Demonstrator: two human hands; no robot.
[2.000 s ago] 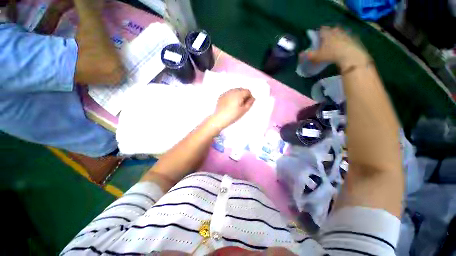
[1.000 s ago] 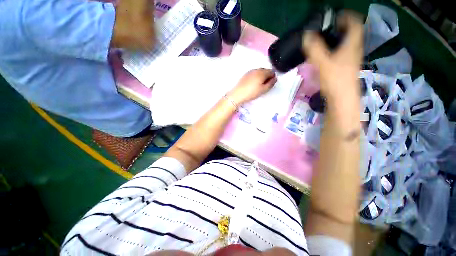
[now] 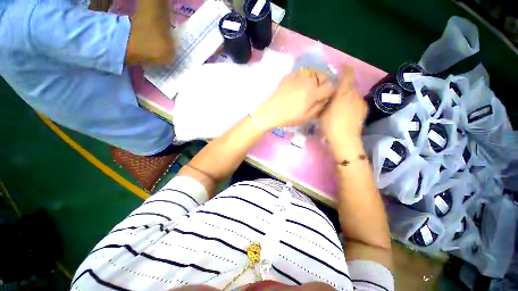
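Note:
My left hand (image 3: 301, 99) and my right hand (image 3: 345, 111) meet over the pink table, both blurred. Their fingers are closed on a thin see-through protective bag (image 3: 311, 58), which shows above and below them. No bottle shows in my hands; the fingers hide part of the bag. The bright white stack of bags (image 3: 213, 99) lies left of my left hand. Two unbagged black bottles (image 3: 388, 98) with white labels are just right of my right hand.
Two black bottles (image 3: 234, 37) stand at the table's far edge. Bagged bottles (image 3: 437, 136) crowd the right side. A co-worker's blue sleeve (image 3: 96, 40) and arm are at the left, by white sheets (image 3: 190, 45). Small printed pieces (image 3: 297, 140) lie near the front edge.
My right hand has come down and left to meet my left hand. The black bottle it held is no longer seen in it. A see-through bag now shows between the hands.

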